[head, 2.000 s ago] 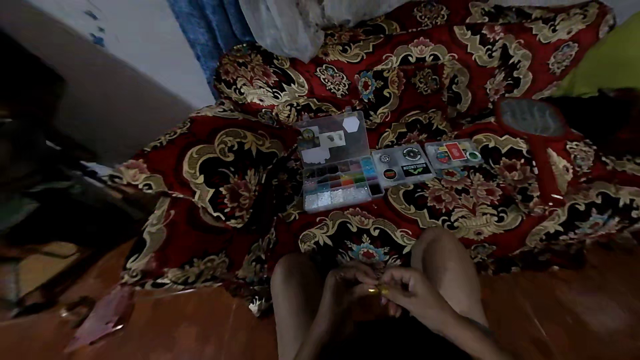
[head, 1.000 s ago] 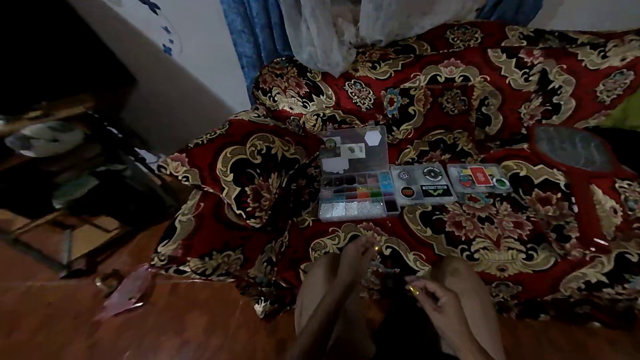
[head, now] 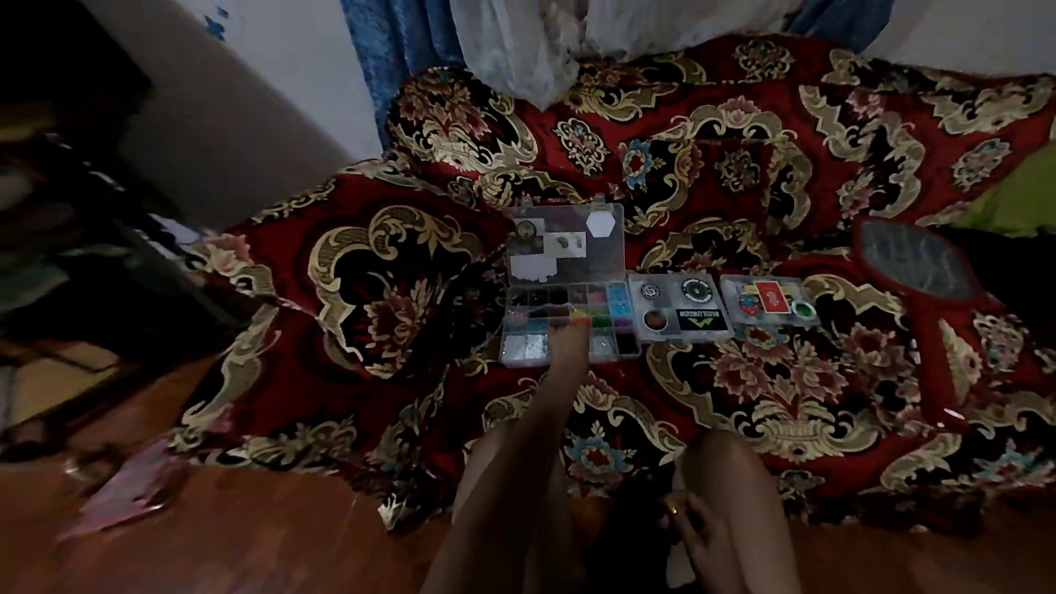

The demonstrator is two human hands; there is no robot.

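My left hand (head: 569, 338) reaches over the front compartments of an open clear plastic compartment box (head: 520, 349), which holds small beads of several colours. Its fingertips are at the middle rows; whether they pinch a bead cannot be seen. The box's raised lid (head: 606, 260) leans back with paper pieces and stickers on it. Down between the knees, near the right thigh, is my right hand (head: 693, 528), its fingers curled, with a small yellowish spot at the fingertips that is too dim to name. Directly right of the bead box lies a closed clear case (head: 676, 305) with round stickers.
Another clear case (head: 747, 312) with a red card lies further right. Beyond it a red-framed, racket-shaped object (head: 916, 260) rests on the patterned sofa cover (head: 784, 388). At left stands a dark shelf (head: 58, 363); pink plastic (head: 132, 487) lies on the floor.
My hands were together above the lap two seconds ago, then came apart. My left hand has moved forward to the bead box, while my right hand stays low near the right thigh.
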